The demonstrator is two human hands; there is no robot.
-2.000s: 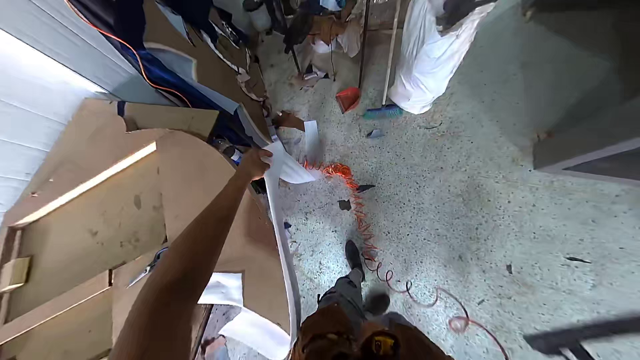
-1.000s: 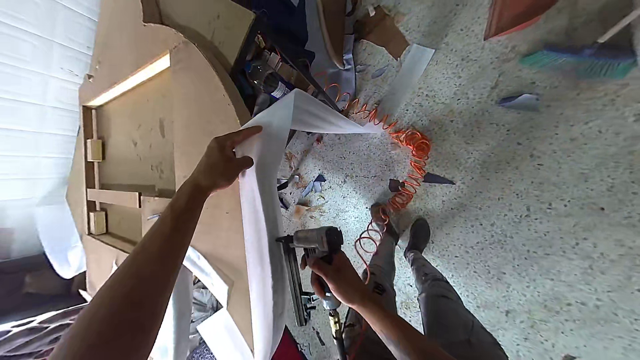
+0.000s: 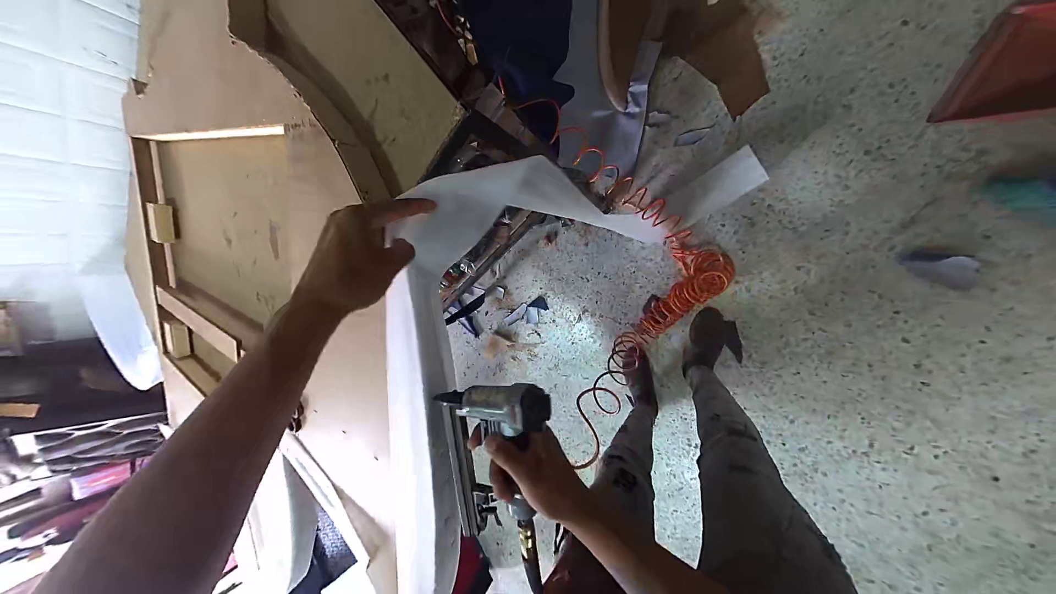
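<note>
My left hand (image 3: 359, 252) pinches a white fabric strip (image 3: 417, 346) between thumb and forefinger, at the curved edge of a large board-and-wood frame (image 3: 334, 396). The strip runs down along the frame's edge, and its free end hangs away to the right toward the floor. Lower down, my right hand (image 3: 528, 466) grips the handle of a pneumatic staple gun (image 3: 499, 408). The gun's nose is against or very near the strip on the frame's edge; contact cannot be told. An air hose fitting (image 3: 525, 536) comes out of the handle's base.
A coiled orange air hose (image 3: 701, 276) lies on the speckled floor by my feet. Brown cardboard (image 3: 726, 62), fabric scraps (image 3: 940, 268) and a red dustpan (image 3: 1002, 66) lie around. A cluttered rack (image 3: 495, 247) with loose items stands beyond the frame's edge.
The staple gun, not seen two seconds ago, was in my right hand one second ago and still is. My left hand still holds the strip. The view has come closer to the frame.
</note>
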